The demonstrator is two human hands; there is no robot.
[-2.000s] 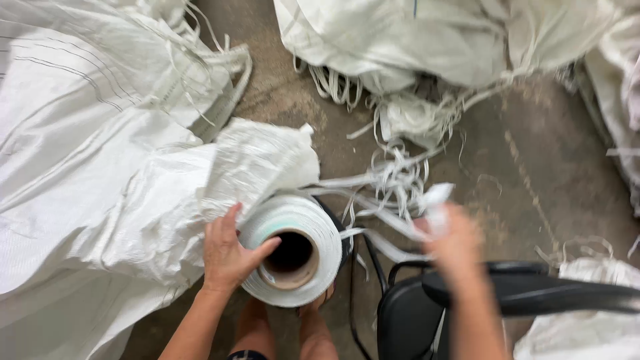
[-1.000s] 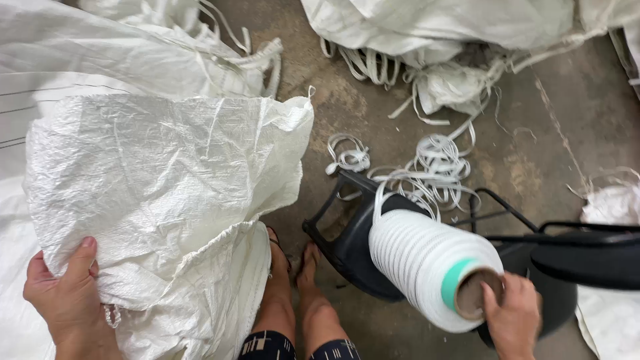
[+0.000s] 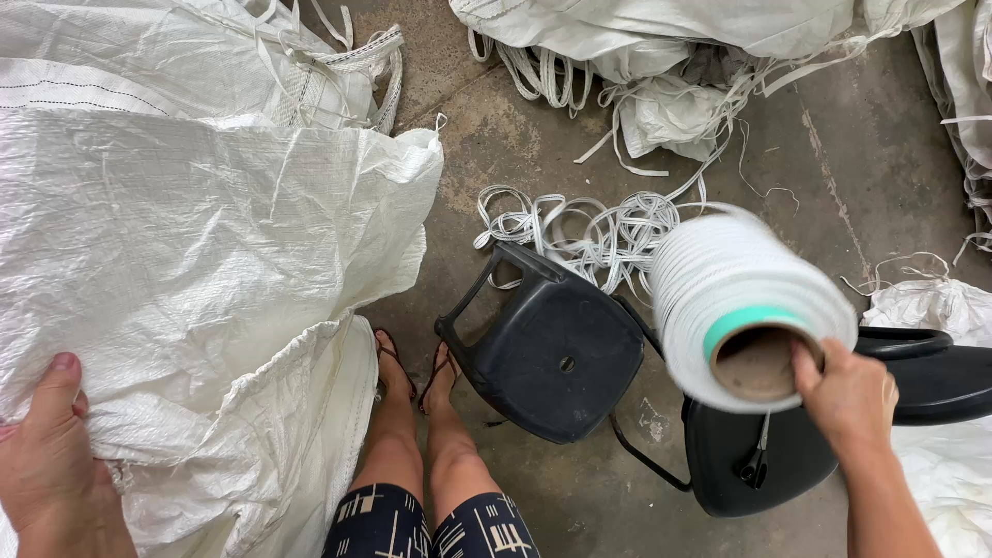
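Note:
My right hand [image 3: 849, 391] grips the rim of the cardboard core of a large spool of white tape [image 3: 744, 310], its thumb inside the hole and a teal band around the core. The spool is tilted above a black chair seat and slightly blurred. From its far side a strand runs to loose coils of white tape [image 3: 620, 232] on the floor. At the left edge my left hand [image 3: 50, 457] holds a white woven plastic sack [image 3: 209, 225] between thumb and fingers; the fingers are mostly hidden behind the fabric.
A small black plastic stool [image 3: 570, 349] stands by my feet. Right of it, scissors [image 3: 756, 461] lie on a black chair seat [image 3: 721, 488]. More white woven sacks [image 3: 659, 31] with straps lie at the top, and others at upper left and right, on the concrete floor [image 3: 790, 163].
The spool, upright between both hands two seconds ago, has moved right in my right hand, off the black stool. My left hand has gone from the spool to the sack at left.

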